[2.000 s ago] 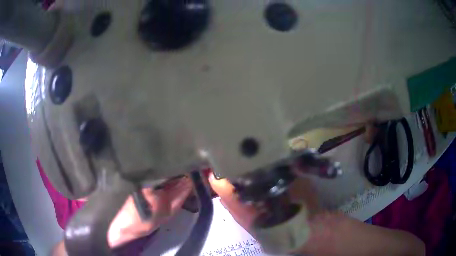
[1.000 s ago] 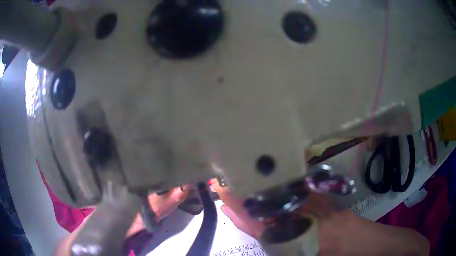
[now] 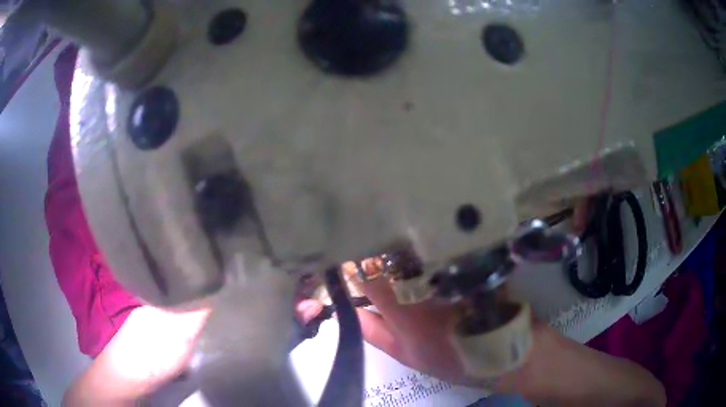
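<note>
The cream sewing machine head fills most of the view and hides the needle area. Magenta cloth lies on the table left of the head. My left hand shows mostly as wrist and glare at the lower left; a fingertip shows below the head, beside a dark strip. My right hand is under the head, partly behind the tension assembly and its cream knob. Its fingertips are hidden at the needle area. What either hand holds cannot be seen.
Black-handled shears lie right of the machine. Beside them are red-handled snips and a yellow packet. A green panel is at the right. A printed ruler runs along the table's front edge. More magenta cloth is beyond the edge.
The machine head has shifted right in view. More magenta cloth shows at the left, higher up than before. My left forearm lies further up and my left fingers are more hidden.
</note>
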